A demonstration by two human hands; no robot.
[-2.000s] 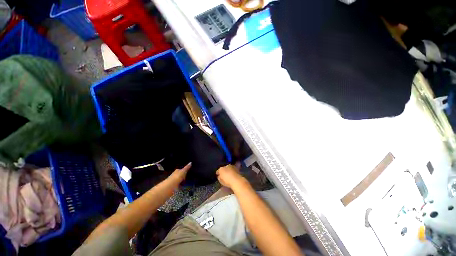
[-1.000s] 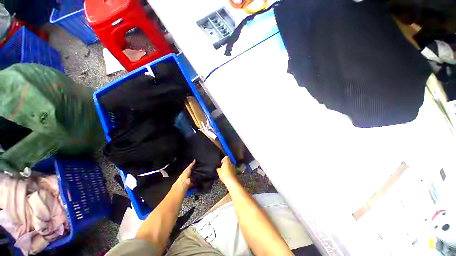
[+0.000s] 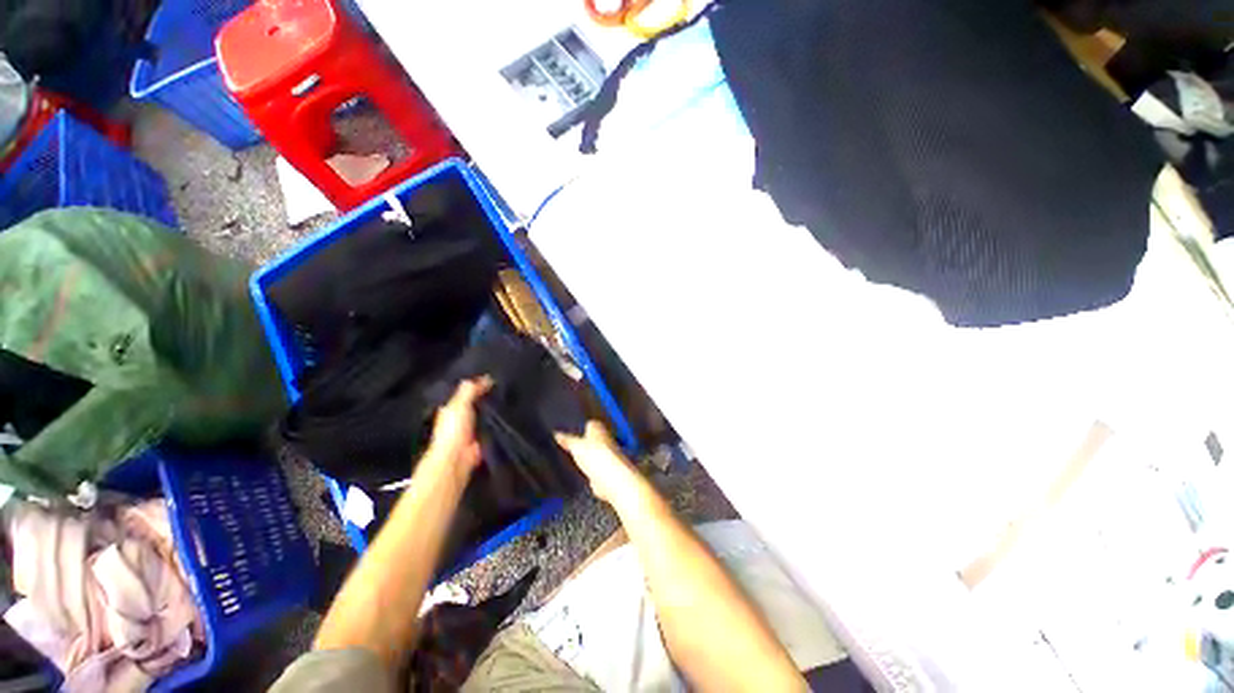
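Note:
A blue plastic crate (image 3: pixel 282 332) on the floor beside the table holds black fabric (image 3: pixel 393 291). My left hand (image 3: pixel 458 422) and my right hand (image 3: pixel 591 454) grip a black fabric piece (image 3: pixel 521 413) between them, over the near end of the crate. The piece is bunched in folds and dark against the black heap, so its outline is hard to tell. A larger stack of black ribbed cut pieces (image 3: pixel 947 163) lies on the white table (image 3: pixel 704 311).
A red stool (image 3: pixel 291 68) stands behind the crate. A green sack (image 3: pixel 129 339) and a blue crate of pink fabric (image 3: pixel 102 582) are at the left. Orange-handled scissors (image 3: pixel 650 11), a grey keyed block (image 3: pixel 555 75) and a brown strip (image 3: pixel 1039 501) lie on the table.
My left hand has moved up and left over the crate with the black piece. My right hand has shifted slightly left. The black piece is now spread further over the heap.

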